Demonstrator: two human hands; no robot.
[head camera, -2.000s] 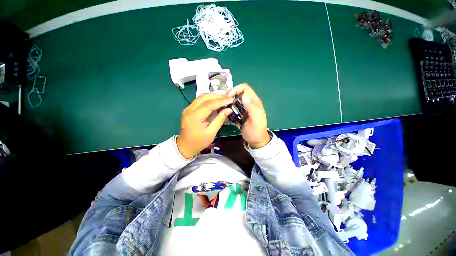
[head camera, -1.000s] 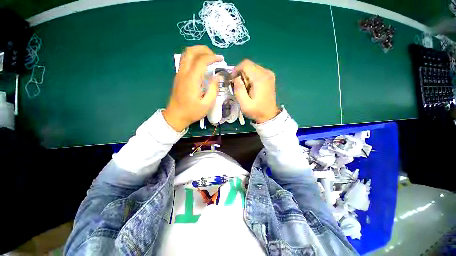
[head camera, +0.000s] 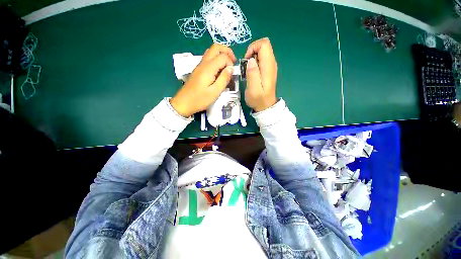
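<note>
A white camera housing (head camera: 222, 109) lies on the green bench in front of me, its round end toward me, two slim white sticks beside it and thin leads hanging over the bench edge. A white arm block (head camera: 186, 66) shows at its far left. My left hand (head camera: 208, 80) rests over the housing, fingertips pinched at its far part; what they grip is hidden. My right hand (head camera: 261, 73), just right of the housing, holds a small dark metal-bodied part (head camera: 243, 69) between thumb and fingers.
A tangled white cord bundle (head camera: 225, 21) lies at the far side of the bench. A brown cluster of small parts (head camera: 380, 31) and a black tray (head camera: 439, 76) are at the right. A blue bin (head camera: 386, 189) with white plastic parts stands by my right leg.
The housing's round end now points toward me with its sticks showing. Since one second ago, my right hand has moved up and right off the housing with the dark part; my left fingers have shifted right.
</note>
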